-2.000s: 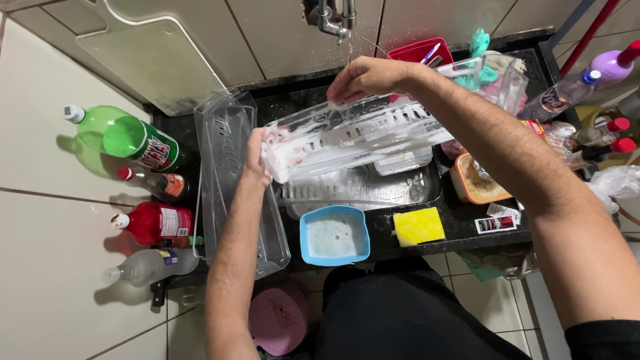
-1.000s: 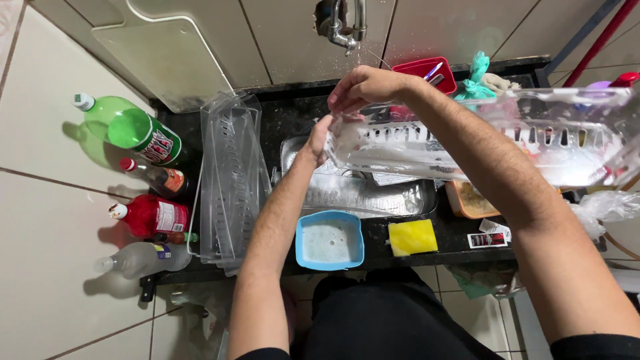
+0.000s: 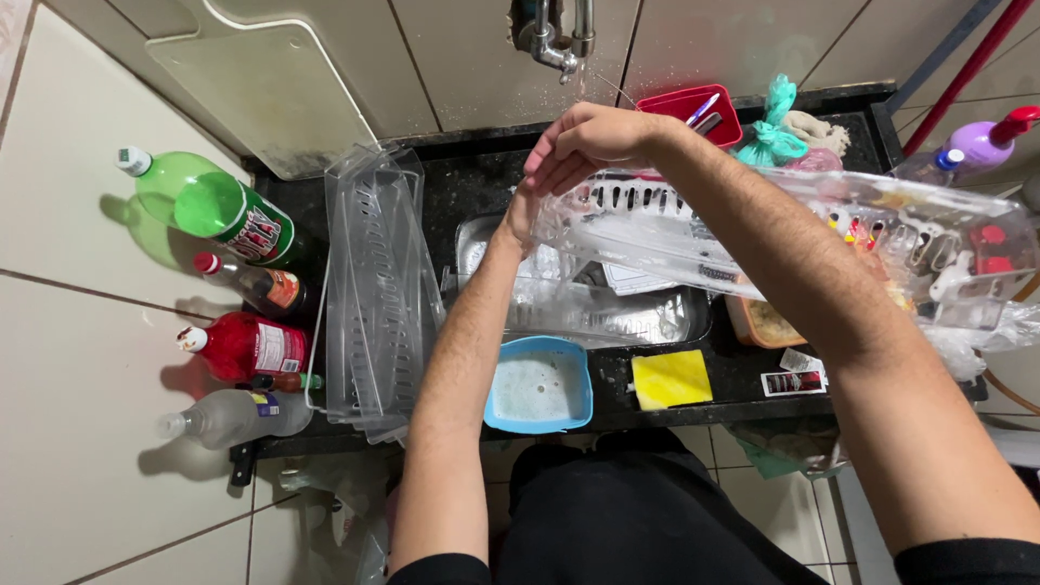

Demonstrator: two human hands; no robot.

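Note:
A long clear plastic tray with slots (image 3: 650, 240), wet with some suds, slants over the sink (image 3: 695, 325) and the right counter. My left hand (image 3: 524, 215) grips its left end. Beside it, at that same end, is my right hand (image 3: 589, 146), fingers loosely bent below the running faucet (image 3: 561, 49); whether they touch the plastic is unclear. More clear slotted trays (image 3: 382, 292) lie stacked left of the sink, and another clear piece (image 3: 561, 309) rests in the basin. A blue tub (image 3: 540, 386) of soapy water and a yellow sponge (image 3: 672, 380) sit at the front edge.
Several bottles, among them a green soda bottle (image 3: 203, 203) and a red one (image 3: 252, 348), line the left side. A cutting board (image 3: 276, 89) leans on the wall. Behind the sink stands a red container (image 3: 723, 106); an orange-rimmed tub (image 3: 764, 321) and sachets (image 3: 792, 382) are at right.
The held tray has moved right since two seconds ago, its far end now over the right-hand items. My left hand has shifted from the tray stack toward the faucet. Much of the white foam is gone.

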